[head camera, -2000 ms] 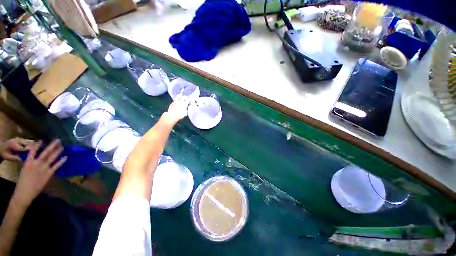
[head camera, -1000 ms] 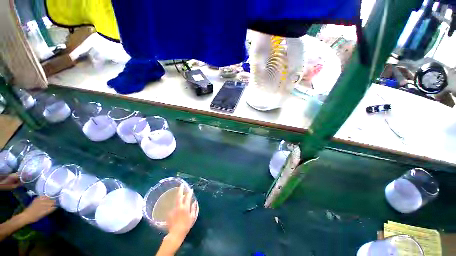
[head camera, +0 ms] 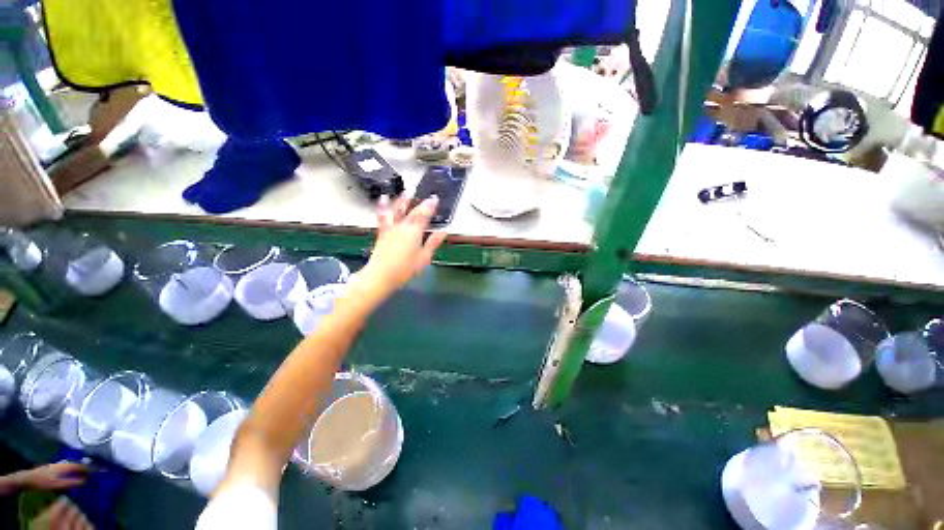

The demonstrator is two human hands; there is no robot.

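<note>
My left hand (head camera: 406, 243) is bare and empty, fingers spread, over the shelf edge just in front of the phone (head camera: 439, 195). I cannot tell if it touches the phone. Below the forearm, the clear vessel with tan contents (head camera: 357, 440) stands on the green bench, partly covered by my arm. A row of white-bottomed glass vessels (head camera: 138, 422) lies to its left. A blue cloth (head camera: 528, 513) is cut off by the bottom edge. My right hand is out of view.
A green post (head camera: 644, 166) rises right of centre. White-bottomed vessels (head camera: 197, 295) line the bench's far side; another (head camera: 761, 487) lies by yellow sheets (head camera: 844, 445) at right. The shelf (head camera: 662, 223) holds a fan (head camera: 507, 145). A neighbour's hands (head camera: 52, 476) are lower left.
My left hand has left the tan vessel and moved up and forward to the shelf edge. More of the blue cloth shows at the bottom. The view has shifted to the right.
</note>
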